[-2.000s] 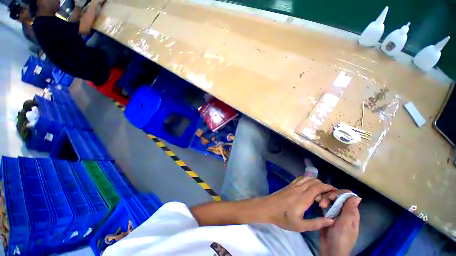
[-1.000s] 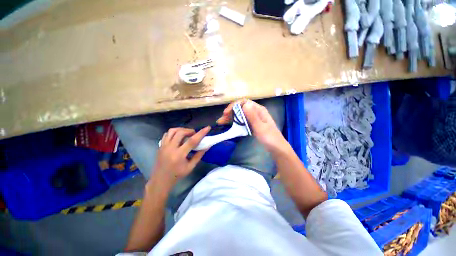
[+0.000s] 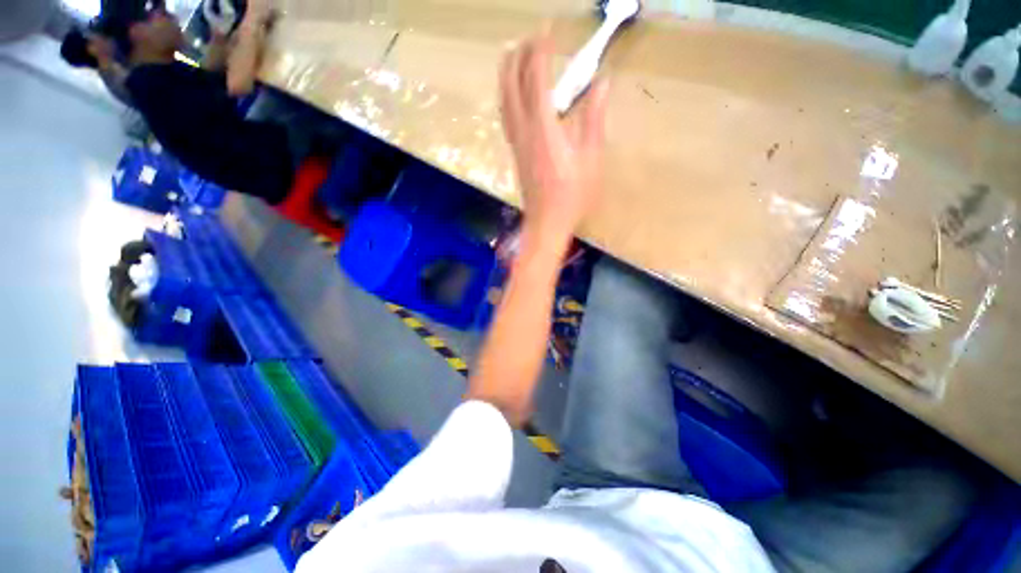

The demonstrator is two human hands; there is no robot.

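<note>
A grey-white handle-shaped part [image 3: 590, 62] lies on the tan cardboard bench [image 3: 694, 146], its wider dark-edged end toward the far edge. My left hand [image 3: 554, 140] reaches over the bench with fingers spread and blurred, beside the part's narrow end. It seems to hold nothing; whether a fingertip touches the part is unclear. My right hand is not in view. A white ring-like blob of glue or filler [image 3: 905, 309] with thin sticks beside it sits on the clear plastic sheet [image 3: 823, 252] at the right.
White glue bottles [image 3: 940, 43] stand at the far right edge. A person in dark clothes [image 3: 202, 129] is at the bench, upper left. A blue stool [image 3: 381, 244] is under the bench edge. Stacked blue crates [image 3: 168, 448] and yellow-black floor tape [image 3: 431, 336] are at the left.
The view has turned left. The part was held in both hands over the lap; now it lies on the bench and my left hand is spread beside it. My right hand has left the view.
</note>
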